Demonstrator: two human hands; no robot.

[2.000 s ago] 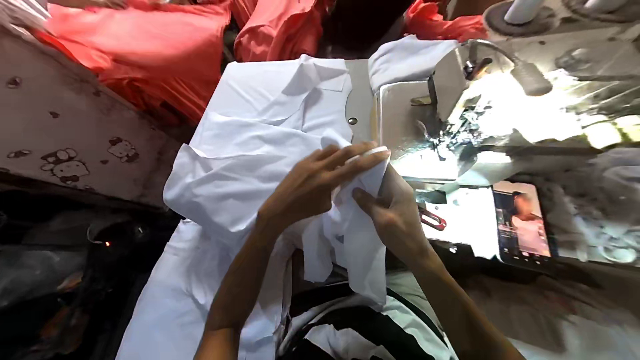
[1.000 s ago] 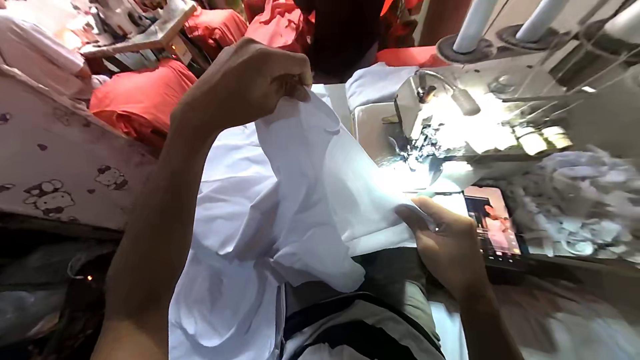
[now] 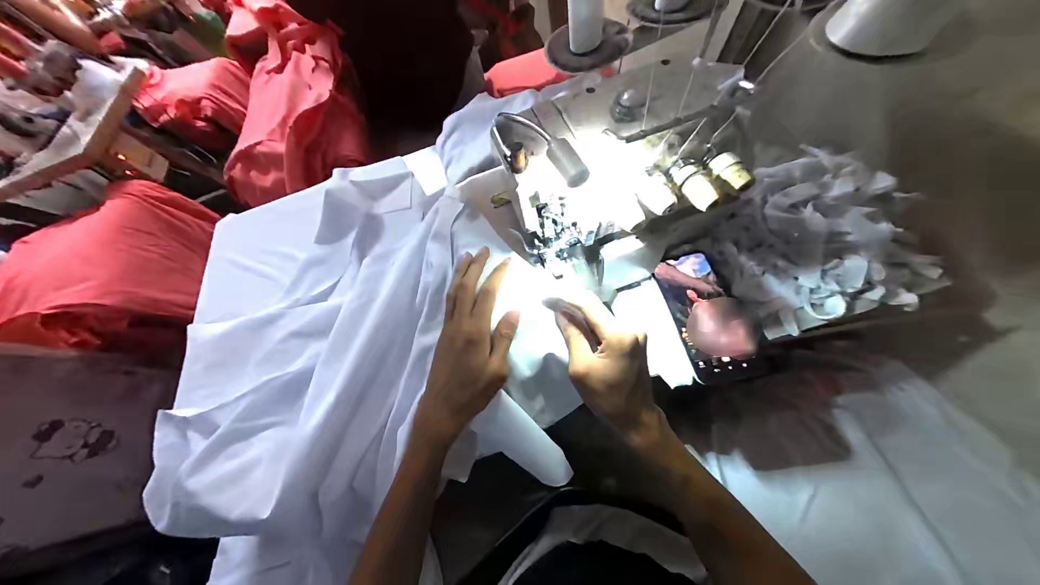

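White fabric (image 3: 309,349) lies in folds over the left of the table and runs up to the overlock sewing machine (image 3: 617,179), whose lit needle area (image 3: 561,244) is just ahead of my hands. My left hand (image 3: 471,349) rests flat on the cloth with its fingers spread toward the machine. Close to the needle area, my right hand (image 3: 601,349) has its thumb and curled fingers closed on the right edge of the cloth. Glare hides part of the fabric by the presser foot.
A phone (image 3: 707,317) with its screen lit lies right of the machine. Behind it is a heap of white fabric scraps (image 3: 829,236). Thread cones (image 3: 585,24) stand at the back. Red fabric bundles (image 3: 114,260) are at the left, and a small lamp (image 3: 567,161) hangs over the machine.
My left hand has come down from its raised position onto the cloth. The fabric held up between my hands now lies flatter by the machine. The view has shifted to the right.
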